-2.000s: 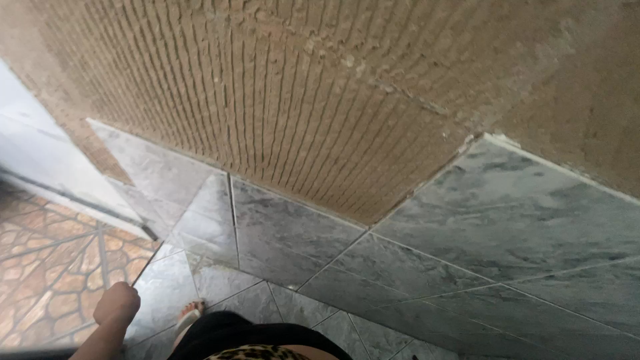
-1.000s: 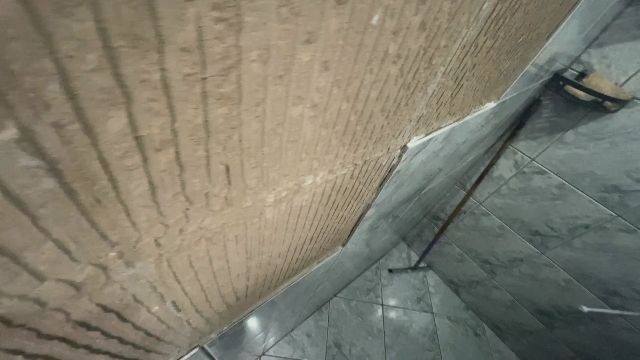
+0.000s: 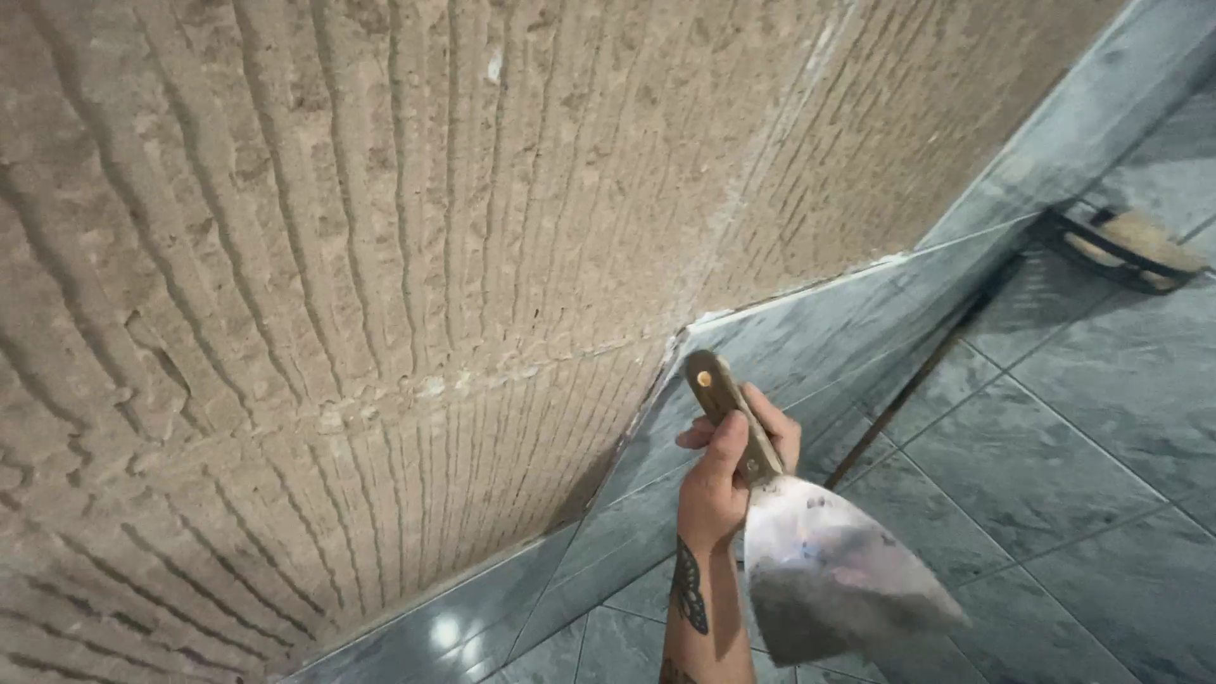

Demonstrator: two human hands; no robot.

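Note:
My right hand (image 3: 727,465) holds the brown riveted handle of a broad metal scraper (image 3: 845,570), thumb across the handle. Its wide, smeared blade points down and to the right. Behind the hand is a wall partly covered in marbled grey-green tiles (image 3: 807,323). Above and left of the tiles, the bare wall bears ridged beige-brown adhesive (image 3: 456,209), with a rough pale seam across it. The handle's end appears near the upper corner of a tile; contact cannot be told. My left hand is out of view.
Grey marbled floor tiles (image 3: 1045,465) lie at the right. A long thin pole (image 3: 898,399) slants there, below a dark-framed object (image 3: 1121,252) with a tan part. Glossy tiles (image 3: 494,608) run along the bottom edge of the adhesive.
My right hand has come into view with the scraper. The view swung from the lower wall, where a hand showed at the lower left, toward the pole side.

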